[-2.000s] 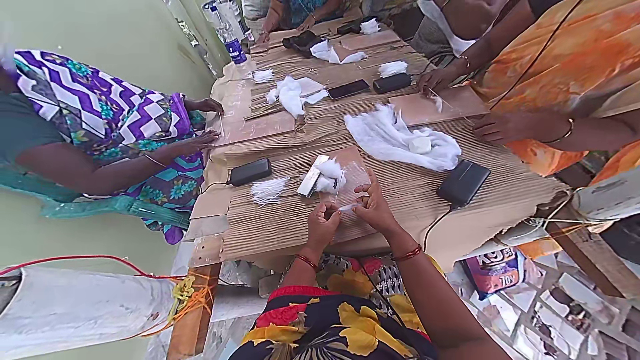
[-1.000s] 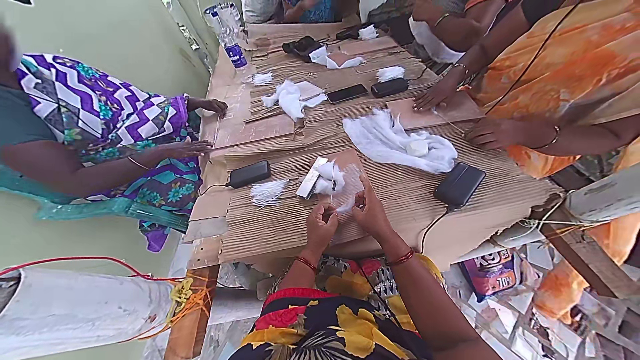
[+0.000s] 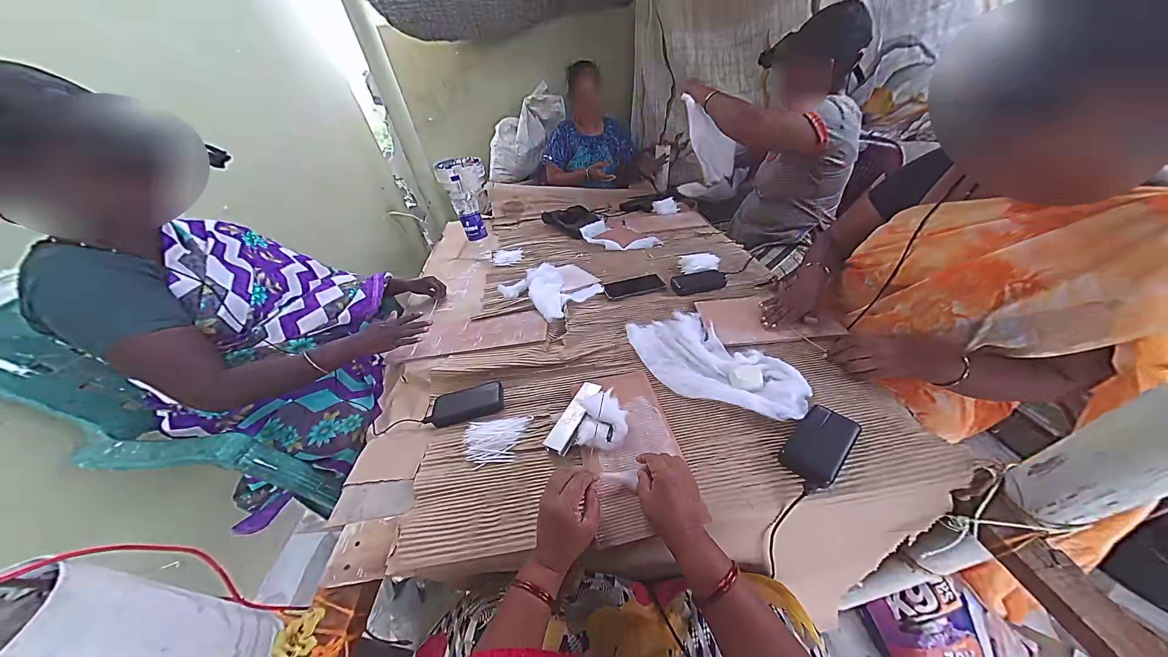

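Observation:
My left hand (image 3: pixel 568 516) and my right hand (image 3: pixel 671 493) pinch a small tuft of white cotton (image 3: pixel 620 478) between them, over a brown board (image 3: pixel 652 424) with a ribbed surface. Just beyond my hands, a loose clump of cotton (image 3: pixel 602 420) lies on the board against a small white box (image 3: pixel 572 422). To the left is a pile of thin white wicks or sticks (image 3: pixel 495 440). A large sheet of cotton (image 3: pixel 716 370) with a small white round piece (image 3: pixel 746 377) on it lies to the right.
Corrugated cardboard (image 3: pixel 456 529) covers the table. Black power banks lie left (image 3: pixel 467 403) and right (image 3: pixel 819 445), both with cables. A phone (image 3: pixel 634 286), more cotton (image 3: pixel 552 287) and a bottle (image 3: pixel 468 214) stand or lie farther off. Co-workers sit on both sides and at the far end.
The view has tilted up to show more of the room. My hands stay close together over the board with the cotton. A co-worker at the far right now holds up a white cloth-like sheet.

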